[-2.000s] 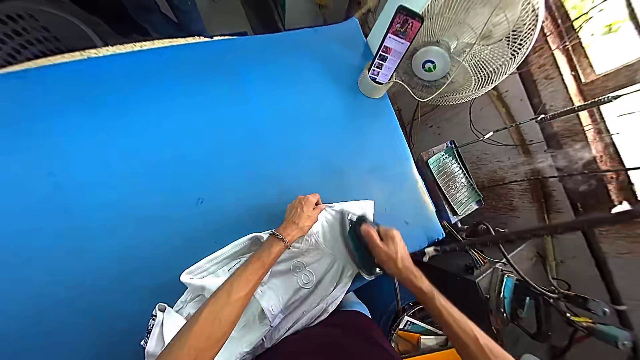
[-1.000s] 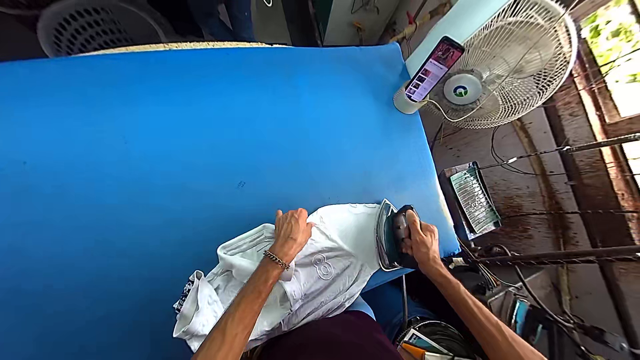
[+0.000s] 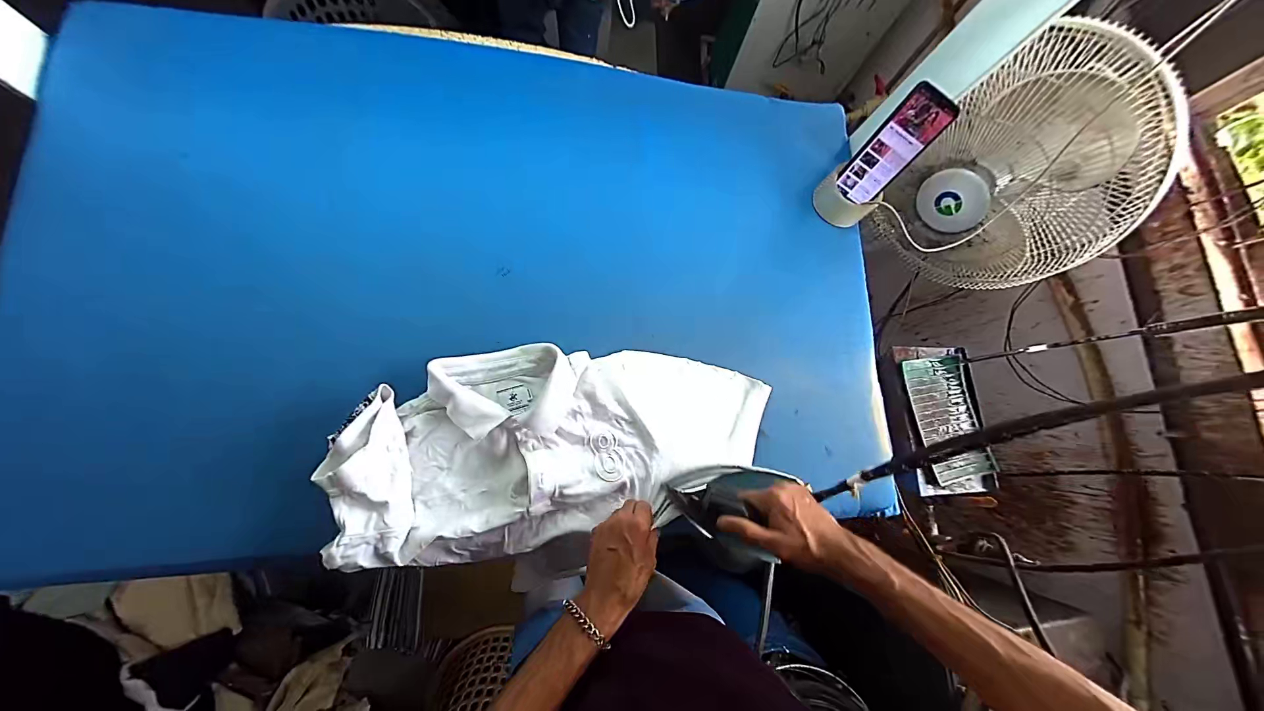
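A white collared shirt (image 3: 484,484) lies on the blue padded table (image 3: 444,217) near its front edge, collar toward the far side and one short sleeve spread to the right. With my left hand (image 3: 624,555) I pinch the shirt's fabric at the table's front edge. My right hand (image 3: 790,523) grips the handle of a clothes iron (image 3: 736,499), whose plate is at the lower edge of the shirt near the right sleeve. The body of the shirt is wrinkled, the sleeve fairly smooth. Part of the iron is hidden by my fingers.
At the far right corner a phone (image 3: 899,143) leans on a white holder (image 3: 841,200), beside a white fan (image 3: 1037,153). Dark rods and cables (image 3: 1066,410) cross the right side. Below the front edge are piled clothes (image 3: 178,632) and a woven basket (image 3: 479,667).
My left hand has moved from the top of the shirt to its near edge, uncovering the collar. The iron in my right hand has come off the sleeve's end, toward the front edge.
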